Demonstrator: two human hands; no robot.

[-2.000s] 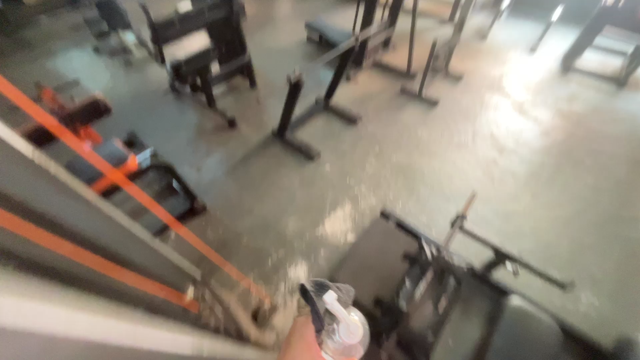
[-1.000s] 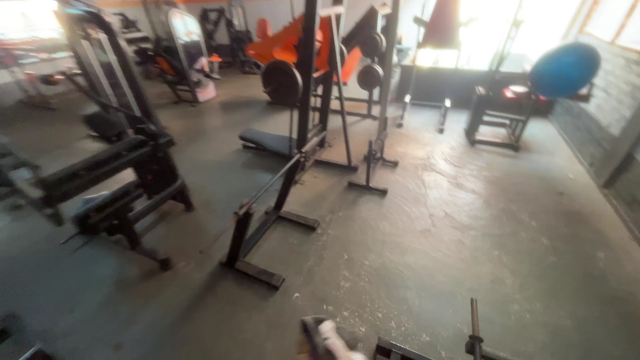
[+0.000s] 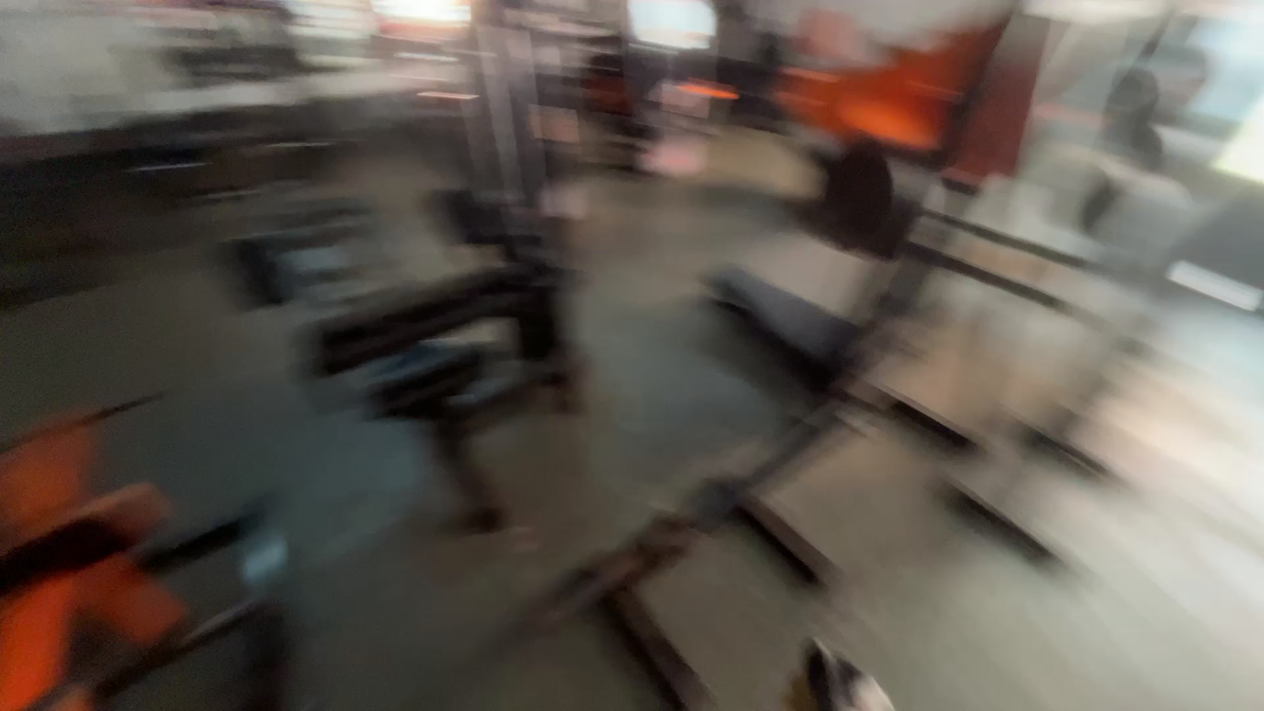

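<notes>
Neither my left hand nor my right hand can be made out. A small dark and whitish object (image 3: 844, 681) pokes up at the bottom edge, right of the middle. It is too blurred to name, and whatever holds it lies below the view. Just left of it is a low dark metal gym frame (image 3: 652, 642) with floor feet, its bar running up to the right toward a rack.
A padded black exercise machine (image 3: 425, 326) stands left of the middle. Orange-framed equipment (image 3: 59, 592) is at the lower left. Behind the low frame are a flat bench (image 3: 790, 316) and a dark weight plate (image 3: 859, 197). Strong motion blur covers everything.
The view has swung widely. Two seconds ago a hand held a clear bottle with a white top beside something dark; now no hand shows.
</notes>
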